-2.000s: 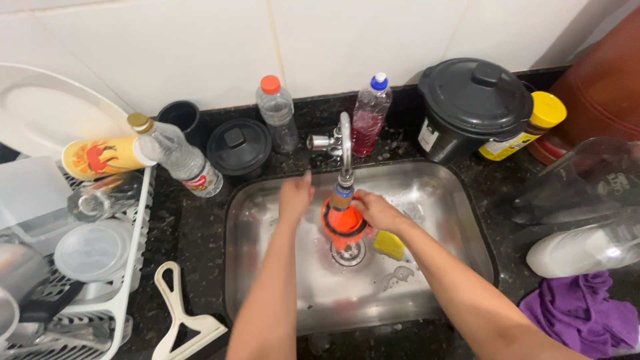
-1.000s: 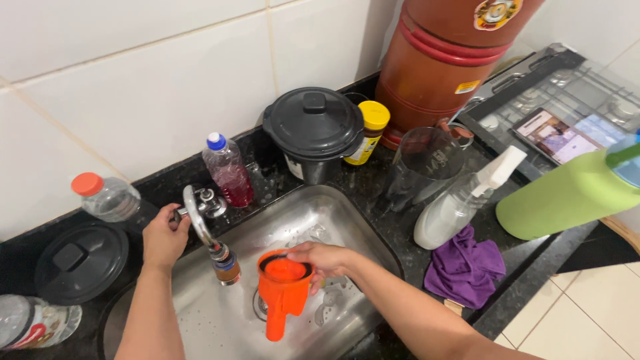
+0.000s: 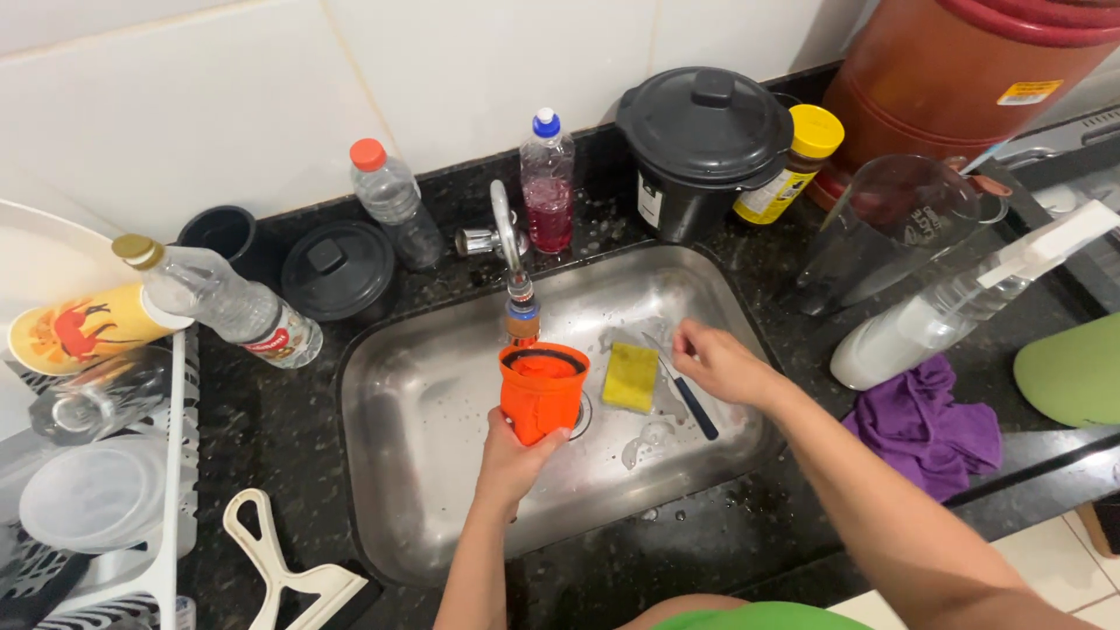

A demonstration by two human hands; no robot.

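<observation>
My left hand grips an orange plastic cup-like container with a dark inner rim, held upright over the steel sink, just below the faucet. Loosely curled, my right hand hovers over the right part of the sink; whether anything small is between its fingers cannot be told. Below and left of it, a knife with a dark handle lies on the sink bottom beside a yellow sponge. Part of the drain shows behind the orange container.
Behind the sink stand a bottle of pink liquid, a red-capped bottle and a black lidded bin. A dish rack and a squeegee are at left. A purple cloth, spray bottle and clear pitcher stand or lie right.
The orange container has passed from my right hand to my left, which has left the faucet handle. My right hand has moved off the container to the right. The view has swung back left.
</observation>
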